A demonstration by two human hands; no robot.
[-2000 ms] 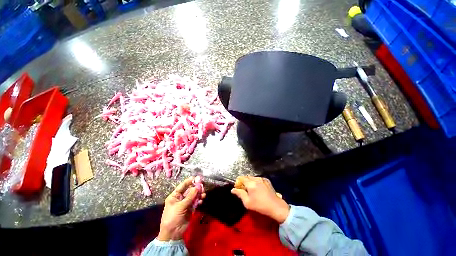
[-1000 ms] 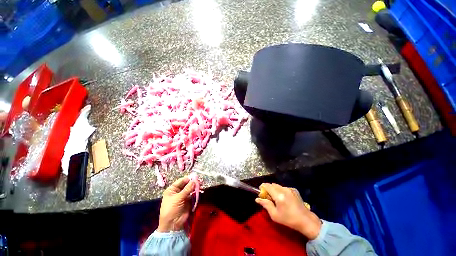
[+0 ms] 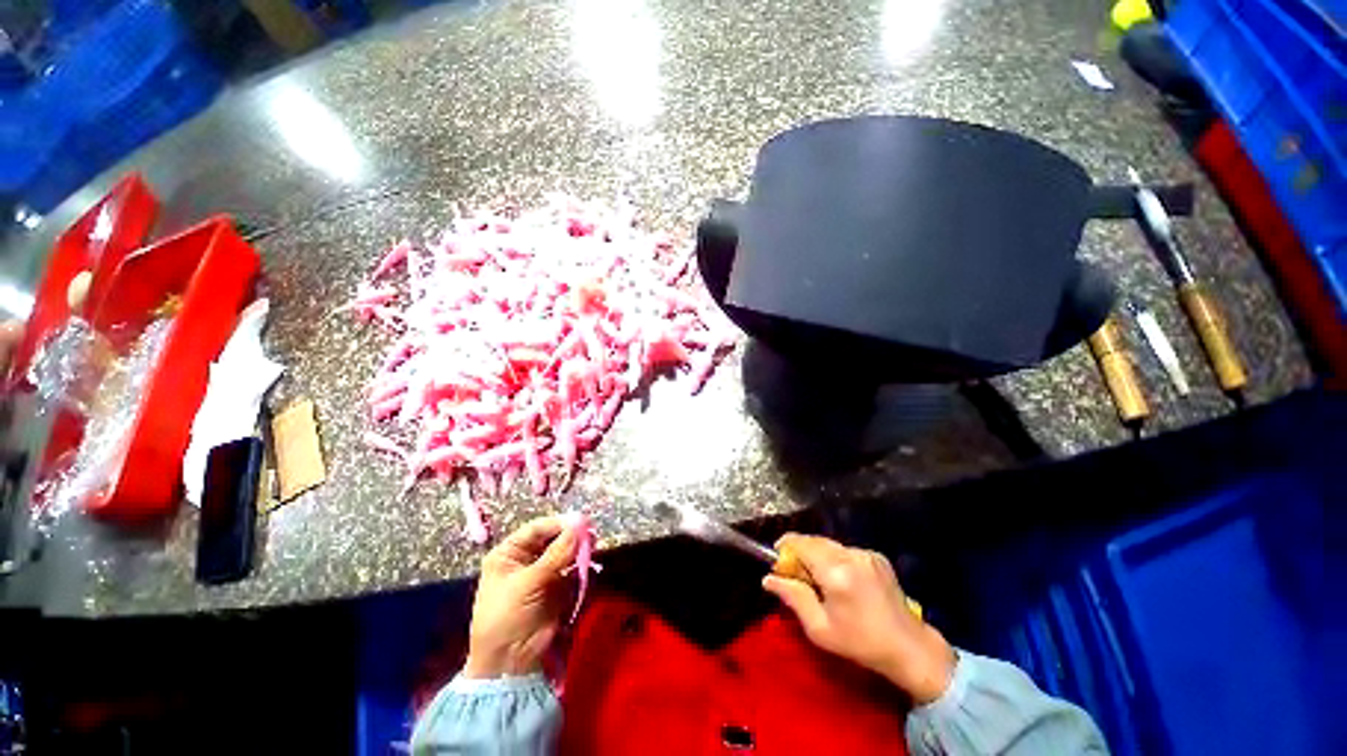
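A small pink moulded piece (image 3: pixel 582 564) hangs from the fingertips of my left hand (image 3: pixel 517 598), just in front of the bench edge. My right hand (image 3: pixel 861 609) is shut on the wooden handle of a trimming knife (image 3: pixel 727 538). The narrow silvery blade points left toward the pink piece, with a gap between them. The blade tip is blurred. A loose heap of pink pieces (image 3: pixel 539 355) lies on the speckled bench (image 3: pixel 458 92) beyond my left hand.
A black hooded object (image 3: pixel 913 244) stands right of the heap. Wooden-handled tools (image 3: pixel 1208 332) lie right of it. At left are red trays (image 3: pixel 177 369) with clear bags, white cloth (image 3: pixel 237 387), a smartphone (image 3: pixel 229 510) and cardboard (image 3: pixel 297 452). Blue crates (image 3: pixel 1219 606) are at right.
The view has shifted since the oldest frame. The knife blade, beside the pink piece one second ago, is now drawn back to the right. The piece stays in my left fingertips.
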